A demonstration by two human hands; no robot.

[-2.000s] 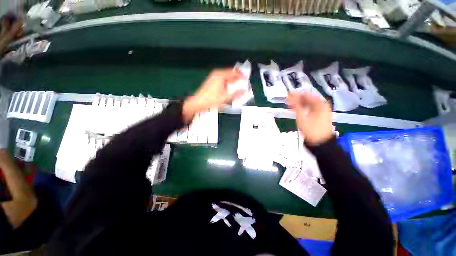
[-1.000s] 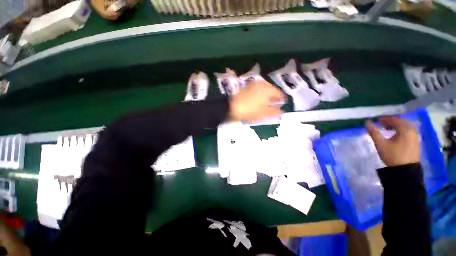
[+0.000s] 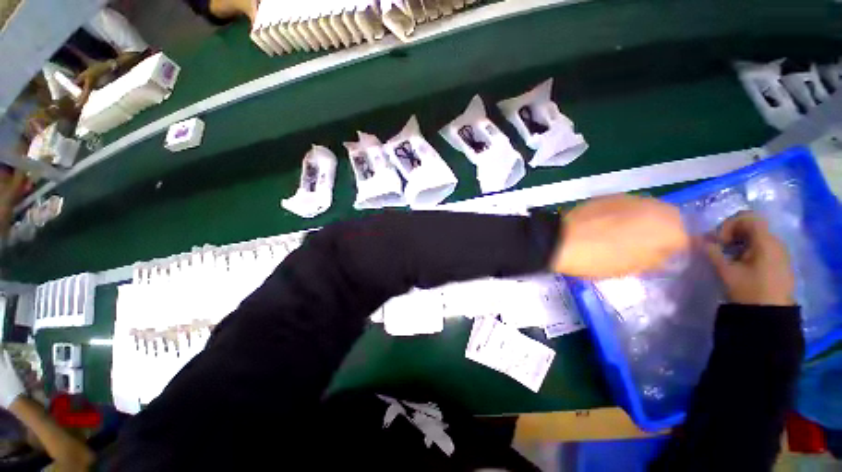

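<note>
A blue plastic bin (image 3: 609, 369) stands at the right with shiny clear bags (image 3: 660, 327) loose inside. My right hand (image 3: 752, 258) is over the bin, fingers bent together near a small dark thing; what it holds is too unclear to tell. My left hand (image 3: 628, 237) is blurred, reaching over the bin's left side close to my right fingertips; its own fingertips are unclear. Several frosted white bagged parts (image 3: 420, 166) lie in a line on the green belt. Card inserts (image 3: 414, 312) and leaflets (image 3: 545, 300) lie left of the bin, partly under my left sleeve.
Retail boxes (image 3: 185, 263) stand in two rows at the left on a white sheet (image 3: 129, 378). A white slotted tray (image 3: 65, 302) lies beyond. A printed leaflet (image 3: 511, 351) lies near the front edge. A neighbouring person's arm (image 3: 46, 424) shows lower left.
My left hand has moved right from the bagged parts to the bin, near my right hand. My right hand stays over the bin. The view has shifted, and a small white box now shows on the belt.
</note>
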